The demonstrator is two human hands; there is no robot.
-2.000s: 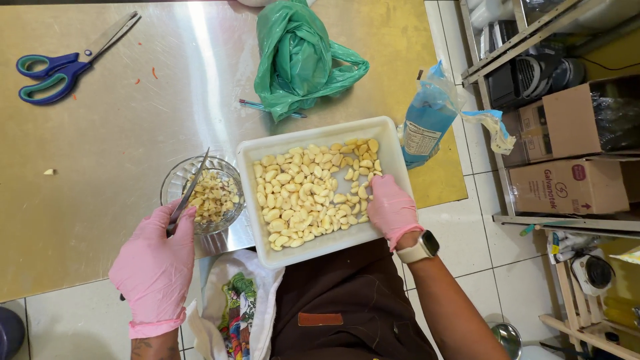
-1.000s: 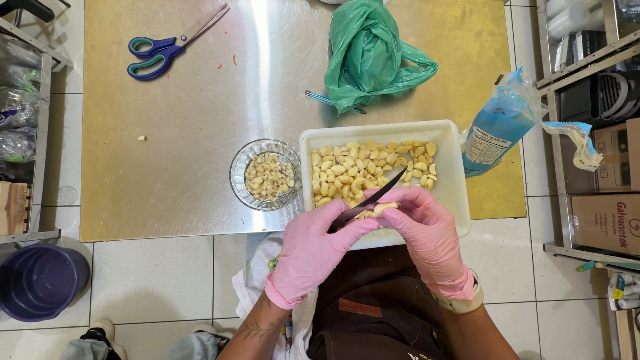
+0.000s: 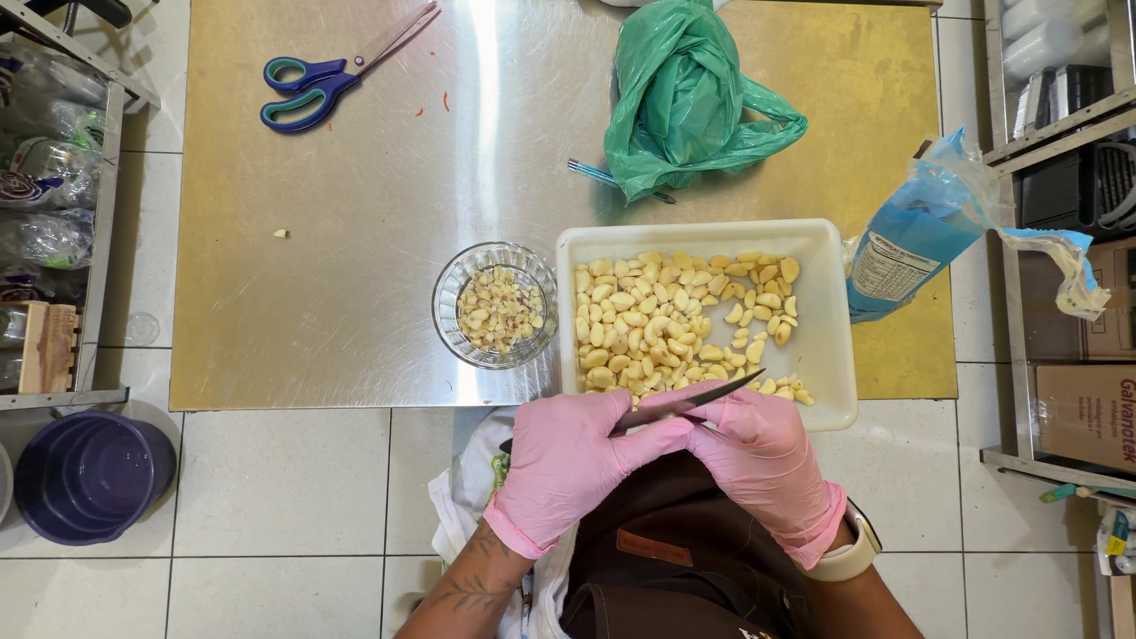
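Observation:
Both hands wear pink gloves and meet over the near edge of a white plastic tray [image 3: 839, 355] of peeled garlic cloves [image 3: 635, 311]. My left hand [image 3: 581, 453] grips a dark-bladed knife [image 3: 683, 404], its tip pointing up and right. Against the blade, my right hand [image 3: 768, 461] has its fingers curled together; a clove between them cannot be made out. Left of the tray stands a ribbed glass bowl [image 3: 444, 311] with small trimmed garlic pieces [image 3: 500, 309].
Scissors [image 3: 324, 84] lie at the metal table's [image 3: 337, 293] upper left. A green plastic bag [image 3: 683, 98] with a pen [image 3: 595, 173] beside it sits behind the tray; an opened blue packet [image 3: 901, 248] stands at its right. Shelves flank both sides. A dark bucket [image 3: 93, 475] is on the floor.
Two seconds ago my right hand was in the tray and my left hand was beside the bowl with the knife. The hands have since come together at the tray's near edge.

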